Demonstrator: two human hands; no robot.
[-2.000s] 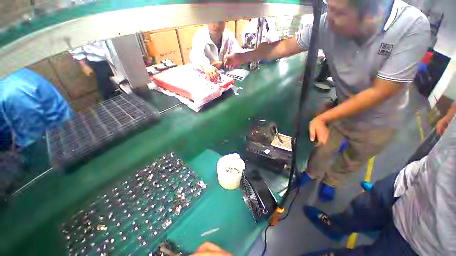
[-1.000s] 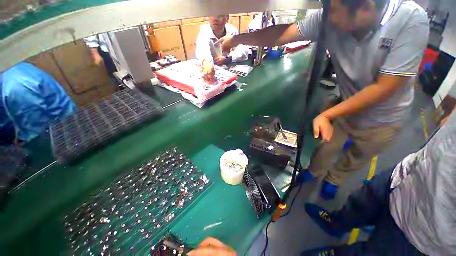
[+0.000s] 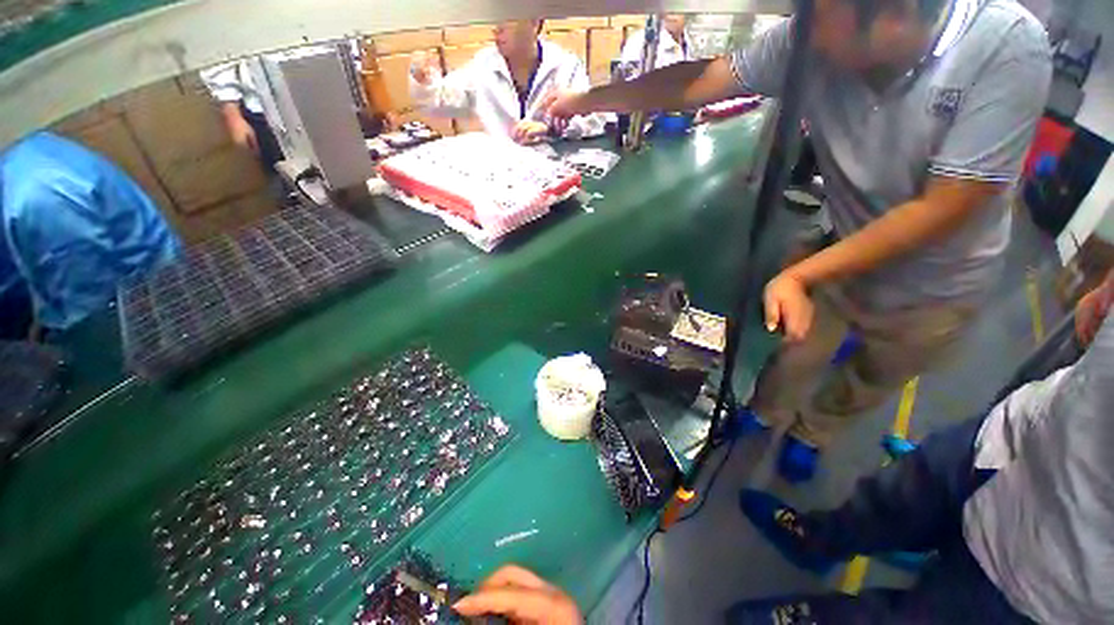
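Note:
My right hand (image 3: 523, 598) is at the bottom edge, cut off by the frame, with its fingertips at the right side of a dark tangled heap of lead wires (image 3: 403, 598). A thin light strip lies over the heap near the fingertips; whether I hold it is not clear. My left hand is not in view. A clear blister tray (image 3: 330, 488) with rows of small shiny assemblies lies left of the heap. A short silvery solder wire piece (image 3: 517, 537) lies on the green mat (image 3: 556, 488).
A white tub (image 3: 569, 401), a black fume extractor fan (image 3: 629, 458) and a black soldering station (image 3: 666, 342) stand at the mat's far right. A dark cable hangs beside them. Beyond are a black compartment tray (image 3: 251, 287), a red-and-white stack (image 3: 479, 183) and several people.
My right hand has come further into view, and its fingers now reach left to the wire heap. The worker in white across the bench has raised an arm. The view has shifted slightly.

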